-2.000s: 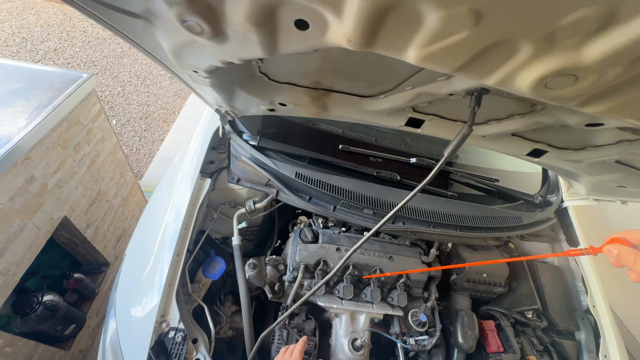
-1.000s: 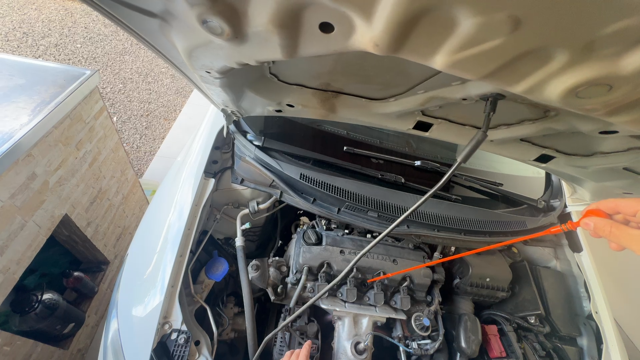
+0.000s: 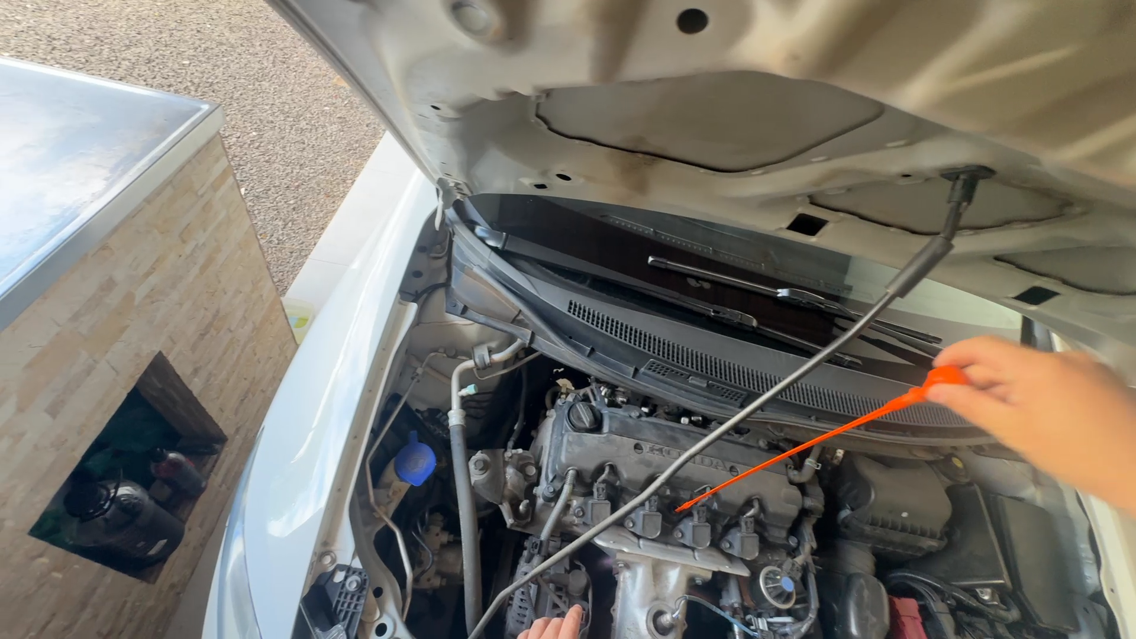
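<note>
My right hand [image 3: 1038, 413], slightly blurred, grips the orange handle of an engine oil dipstick [image 3: 808, 446] between thumb and fingers. The dipstick slants down to the left, its tip over the ignition coils on the front of the engine's valve cover [image 3: 674, 453]. Of my left hand [image 3: 552, 627], only fingertips show at the bottom edge, near the alternator [image 3: 541, 586]; whether it holds anything is hidden. A black oil filler cap [image 3: 583, 416] sits on the valve cover's left end.
A hood prop rod [image 3: 710, 435] crosses diagonally over the engine up to the raised hood [image 3: 710, 115]. A blue reservoir cap [image 3: 414, 460] lies left, an air filter housing [image 3: 892, 506] right. Beside the white fender [image 3: 311, 417] stands a stone-clad counter [image 3: 151, 293].
My right hand has moved left, further over the engine bay, and the dipstick now slants more steeply. My left fingertips remain low near the alternator.
</note>
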